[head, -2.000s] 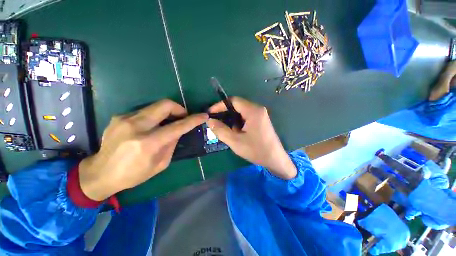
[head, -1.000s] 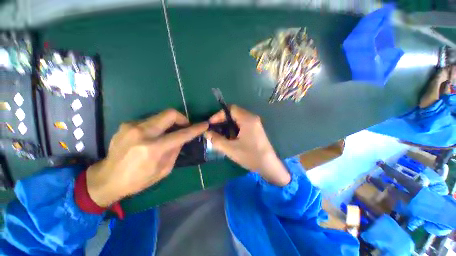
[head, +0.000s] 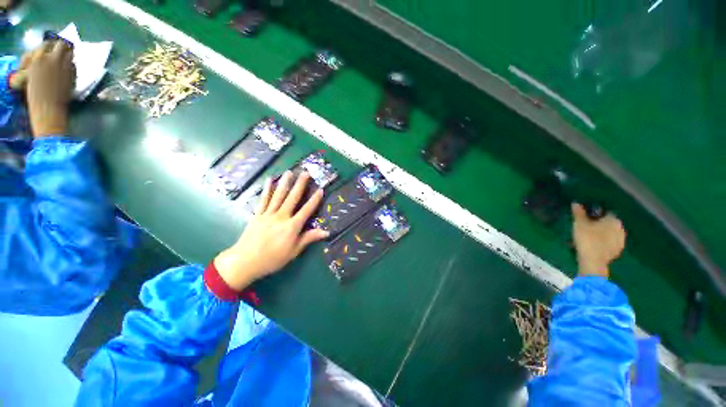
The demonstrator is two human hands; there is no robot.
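Several open phone bodies (head: 362,248) lie side by side on the dark green bench. My left hand (head: 275,232) lies palm down with fingers spread over one phone body, partly hiding it. My right hand (head: 599,238) reaches over the conveyor with curled fingers, beside a dark phone body (head: 544,198); a small black thing shows at its fingers, and I cannot tell whether it is the dark tool or part of a phone. The pile of flex strips (head: 530,334) lies beside my right sleeve.
The green conveyor (head: 478,203) with its white edge (head: 446,208) carries several phone bodies. The blue bin (head: 646,372) is partly behind my right sleeve. At the left, another person's hand (head: 51,83) is near a second strip pile (head: 167,78) and white paper (head: 91,60).
The view has swung to the left and towards the conveyor. My hands have parted: the left is now on the bench phones, the right out over the conveyor. The phone between them is no longer there.
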